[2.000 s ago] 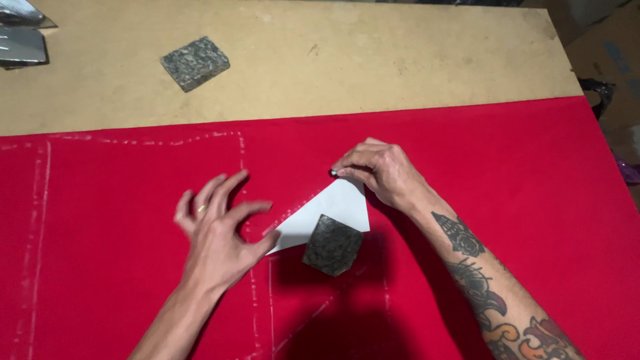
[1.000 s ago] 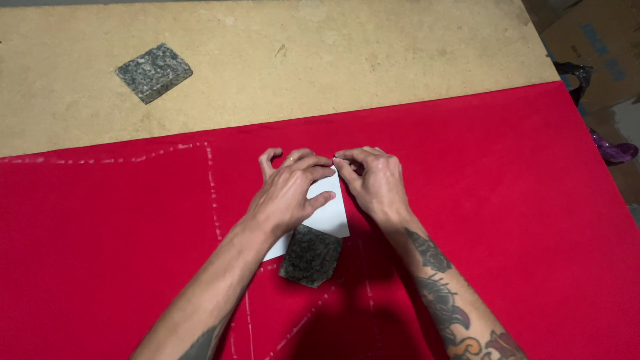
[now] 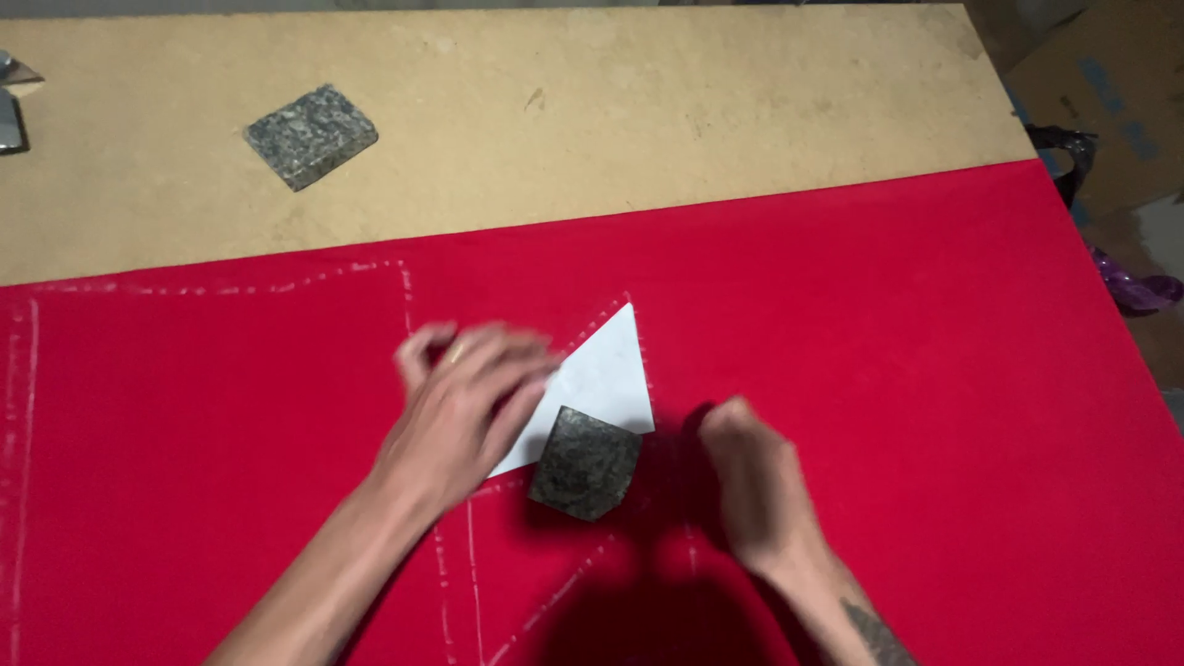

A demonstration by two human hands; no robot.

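A white triangular paper piece [image 3: 601, 375] lies on red fabric [image 3: 879, 305], with dashed chalk marks along its upper left and right edges. A dark speckled stone block [image 3: 585, 464] rests on its lower part. My left hand [image 3: 472, 398], with a ring, is over the paper's left edge, fingers somewhat spread and blurred, holding nothing that shows. To the right of the stone is my right hand [image 3: 754, 481], blurred, with fingers curled. Whether it holds something small is hidden.
Another speckled stone block [image 3: 312, 137] sits on the tan tabletop [image 3: 647, 102] beyond the fabric. Shiny metallic objects [image 3: 9, 120] are at the far left edge. White chalk lines run over the fabric at left and below the paper. A cardboard box [image 3: 1101, 102] stands past the table's right side.
My right hand has moved from the paper's top corner down and right, away from the paper. My left hand has shifted back toward the paper's left edge. Chalk marks now show along the right edge.
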